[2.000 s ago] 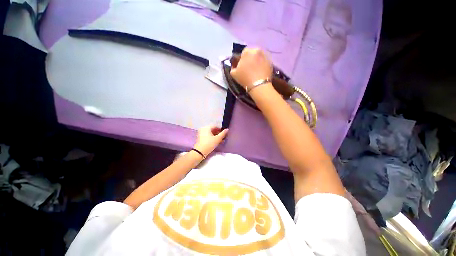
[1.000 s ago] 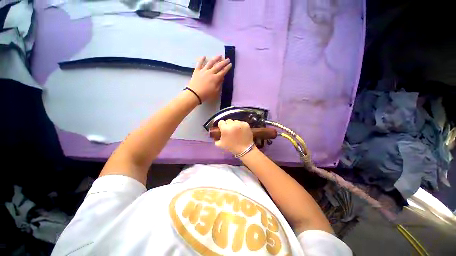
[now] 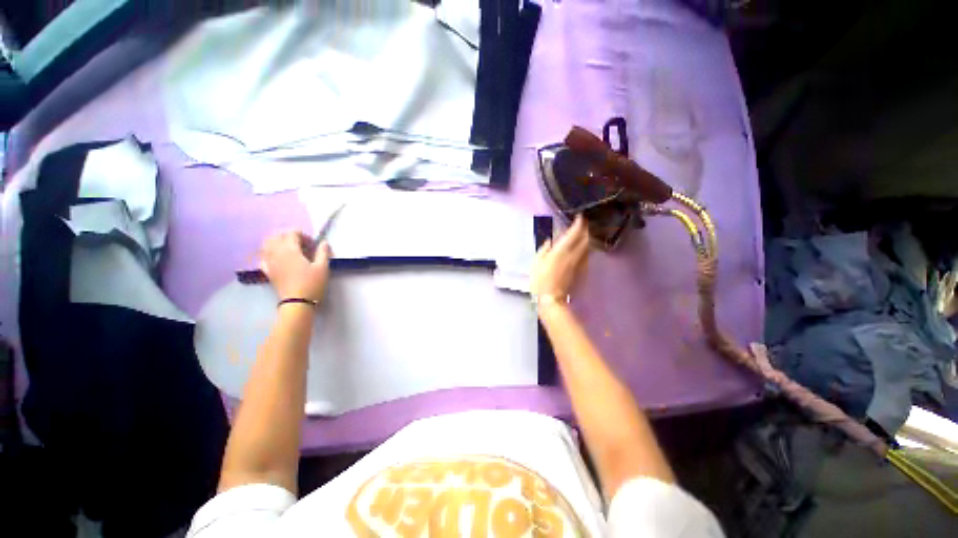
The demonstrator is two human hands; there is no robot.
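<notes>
The pale sleeve panel [image 3: 441,326] lies on the table, with a navy strip [image 3: 420,261] running lengthwise and a navy cuff band [image 3: 545,357] across its right end. My left hand [image 3: 296,268] pinches the panel near the left end of the strip, where a small fold of cloth stands up at the fingers. My right hand [image 3: 560,263] lies over the cuff band with bent fingers; whether it grips the cloth is unclear. The steam iron [image 3: 594,179] rests just beyond my right hand, its brown handle free.
A pressed-piece stack [image 3: 347,84] with navy edges lies on the far side of the purple table [image 3: 662,315]. Navy and pale waiting pieces [image 3: 105,263] hang over the left edge. The wrapped hose [image 3: 725,347] trails right from the iron. Grey-blue cloth [image 3: 840,315] is heaped at right.
My right hand has let go of the iron, which now stands farther away. My left hand has moved from the cuff end to the panel's left end and taken hold of cloth.
</notes>
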